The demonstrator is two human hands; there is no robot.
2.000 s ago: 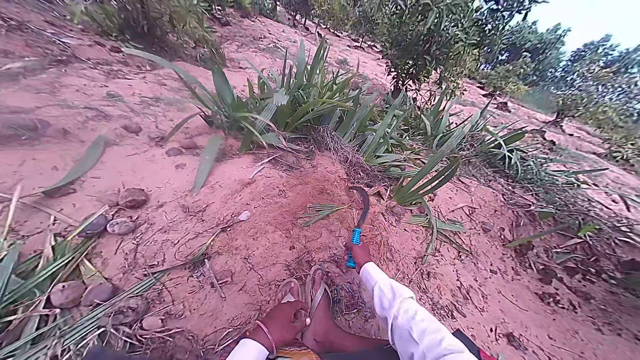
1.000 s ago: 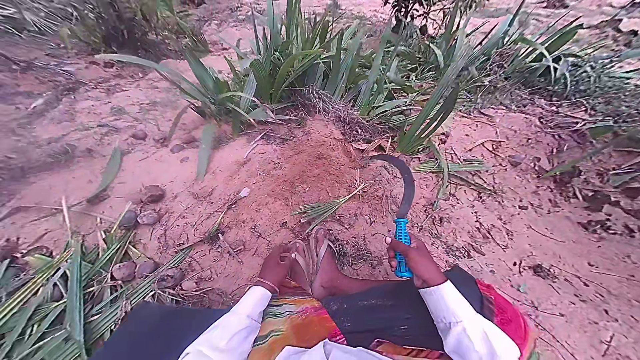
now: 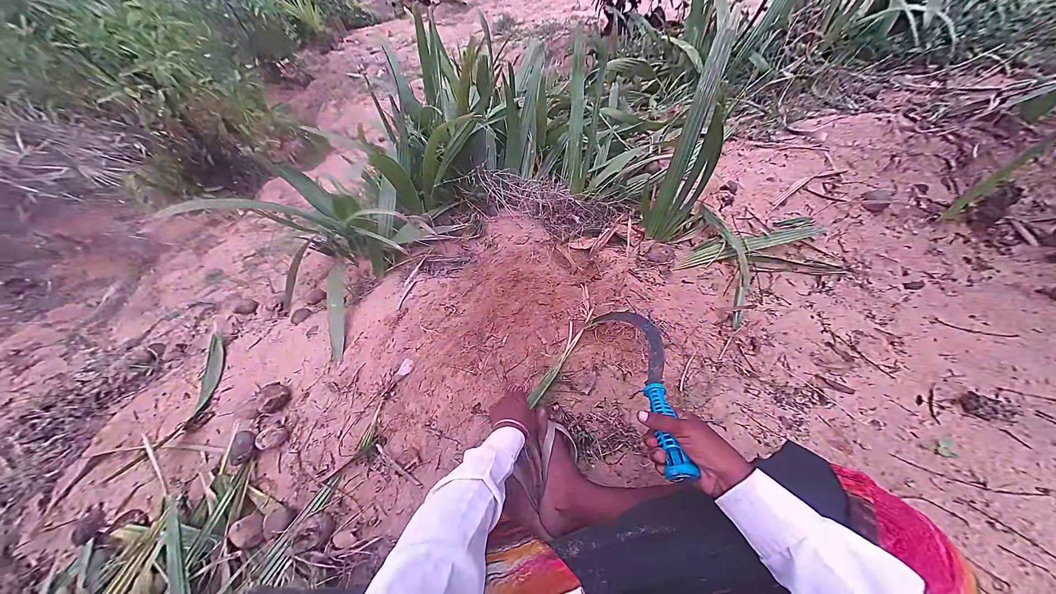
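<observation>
My right hand (image 3: 697, 450) grips the blue plastic handle of a sickle (image 3: 654, 355), whose dark curved blade arcs up and to the left over the reddish soil. By my feet (image 3: 557, 474), in sandals, my left hand (image 3: 513, 410) touches the lower end of a small bunch of cut green leaves (image 3: 557, 369); its fingers are mostly hidden, so how it holds them cannot be told. The bunch slants up toward the tip of the blade. Beyond it, long strap-like leaves grow in a clump (image 3: 511, 124).
A pile of cut leaves (image 3: 177, 536) lies at the lower left beside several round brown stones or clods (image 3: 247, 530). Loose cut leaves (image 3: 767, 243) rest right of the clump. A bush (image 3: 190, 91) stands at the upper left. Dark and bright patterned cloth (image 3: 903, 511) covers my lap.
My left hand has moved forward from beside my feet to the small leaf bunch, which now points more upright. The sickle's tip has come close to the bunch's far end.
</observation>
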